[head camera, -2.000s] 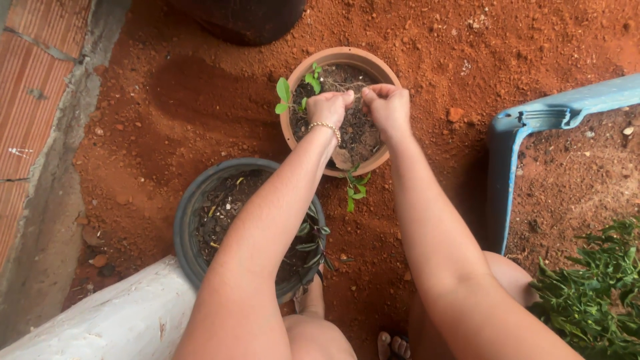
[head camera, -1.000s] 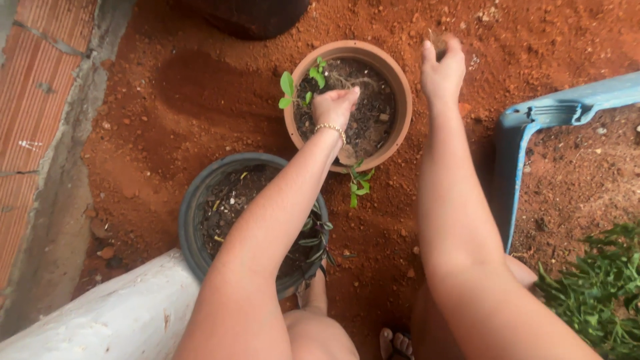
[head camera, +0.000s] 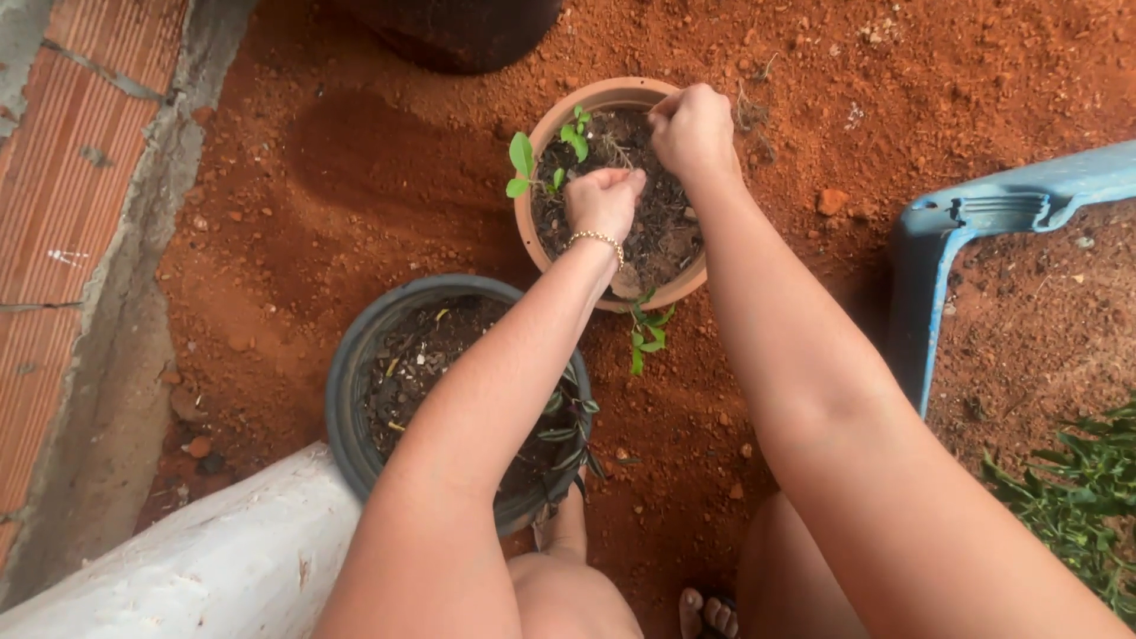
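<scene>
A terracotta-coloured pot [head camera: 543, 232] with dark soil stands on red earth, green leafy sprigs [head camera: 522, 158] at its left rim and another sprig [head camera: 650, 335] hanging over its near rim. Over the soil, my left hand [head camera: 605, 206], with a chain bracelet at the wrist, pinches thin dry roots or stems [head camera: 614, 151]. My right hand [head camera: 697, 133] is at the pot's upper right rim, fingers closed together; whether something is between them is hidden. A tuft of dry roots [head camera: 753, 114] lies on the earth to the right of that hand.
A dark grey pot [head camera: 348, 390] with soil and a trailing plant stands nearer, partly under my left forearm. A dark container [head camera: 461, 35] is at the top, a blue plastic edge [head camera: 919, 293] and leafy plant [head camera: 1083, 497] at the right. A white rounded object [head camera: 240, 532] and brick wall [head camera: 71, 177] are at the left.
My right hand went from the pot out to the right, above the earth, and is now back at the pot's rim. Dry roots now show on the earth there. My left hand stays over the soil.
</scene>
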